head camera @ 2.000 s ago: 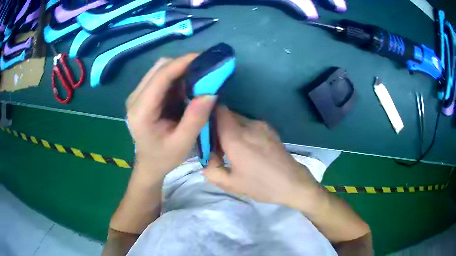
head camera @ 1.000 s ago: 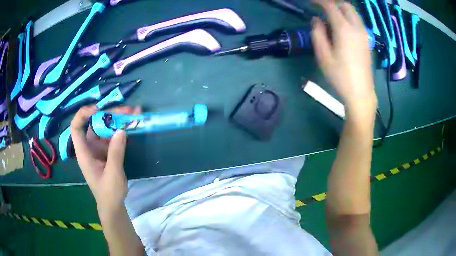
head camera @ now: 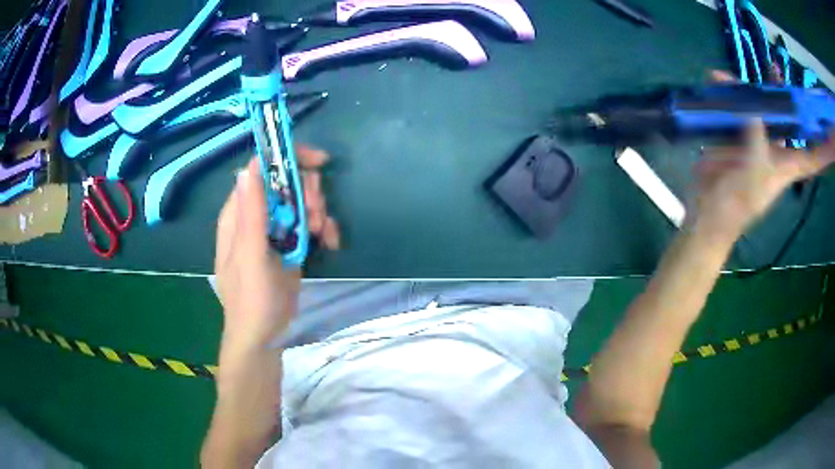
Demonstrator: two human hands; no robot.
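Observation:
My left hand [head camera: 261,234] holds a light blue device body [head camera: 275,147] upright at left of centre, its open side with metal parts facing up and its black nose pointing to the far edge. My right hand [head camera: 746,174] is shut on the blue-and-black electric screwdriver [head camera: 723,114] at the right. The screwdriver lies roughly level, its black nose pointing left; it is blurred and the bit is hard to see. The black fixture [head camera: 538,186] stands on the green mat between the hands, below the screwdriver's nose.
Pink and light blue housings [head camera: 384,48] lie at the back and left. Red-handled scissors [head camera: 107,216] lie at the left beside brown cardboard [head camera: 35,212]. A white strip [head camera: 651,187] lies right of the fixture. More housings [head camera: 753,41] are at the far right, with a thin black cord near the right edge.
My right hand has taken hold of the screwdriver and lifted it. My left hand has turned the device body from lying sideways to pointing away from me. The camera view has also shifted.

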